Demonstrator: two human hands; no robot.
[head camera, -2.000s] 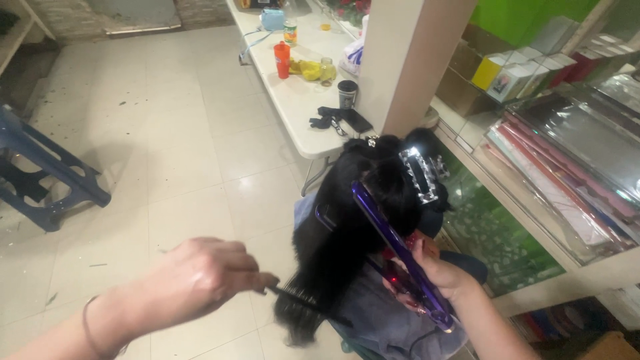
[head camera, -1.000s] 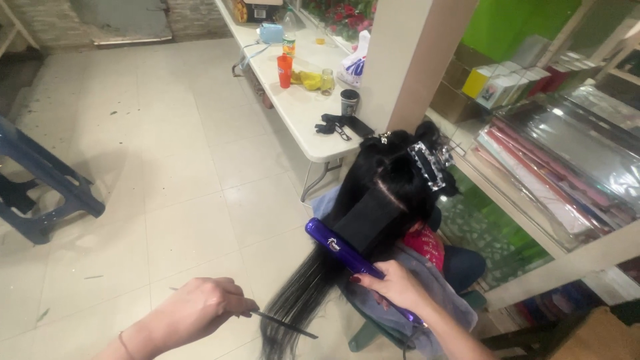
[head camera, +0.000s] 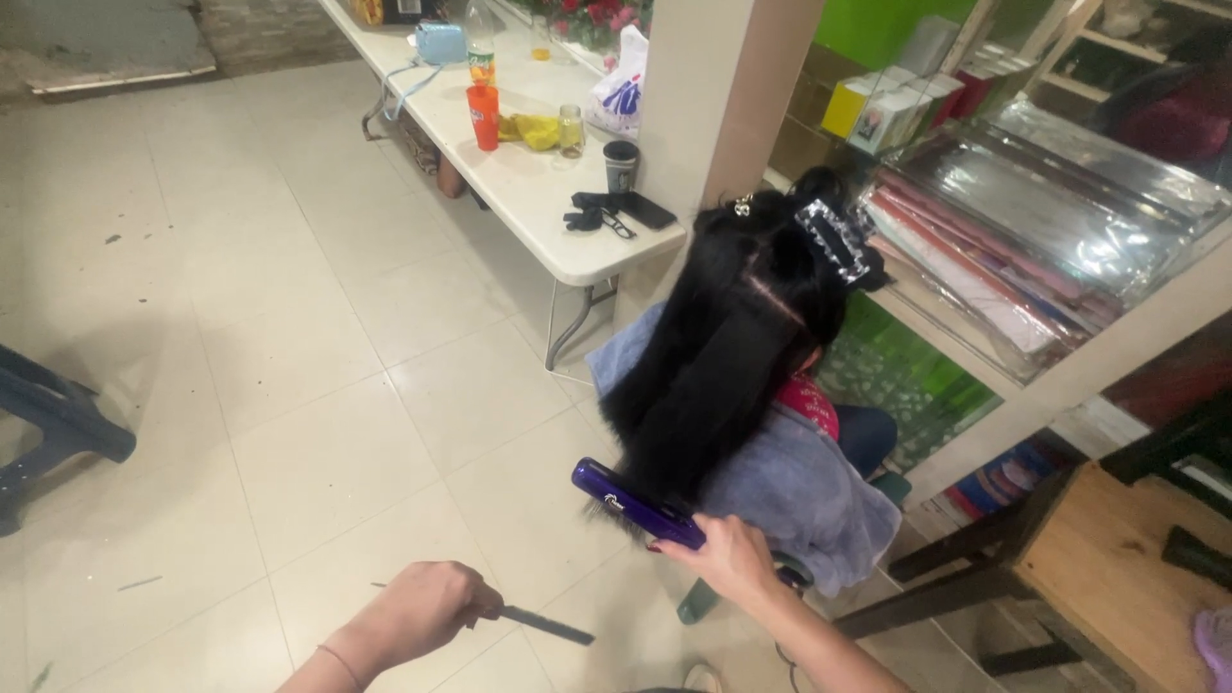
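Observation:
My left hand (head camera: 423, 611) holds a dark rat-tail comb (head camera: 549, 626), its teeth pointing right, apart from the hair. In my right hand (head camera: 727, 558) is a purple hair straightener (head camera: 635, 505), lying across the lower ends of a seated person's long black hair (head camera: 717, 385). The plates look closed on the hair ends. A parting shows on the back of the head, and a patterned claw clip (head camera: 833, 241) holds hair up on top. A blue-grey towel (head camera: 808, 491) covers the person's shoulders and back.
Beyond the person, a white folding table (head camera: 577, 255) bears an orange cup (head camera: 484, 117), a lidded cup (head camera: 621, 166) and a phone (head camera: 647, 209). A glass display case (head camera: 1049, 375) stands on the right, near a wooden chair (head camera: 1126, 558). A blue plastic stool (head camera: 58, 414) is at left.
The straightener has moved down the hair from near the head to the ends. The comb was by the hair's lower lengths and is now apart from them.

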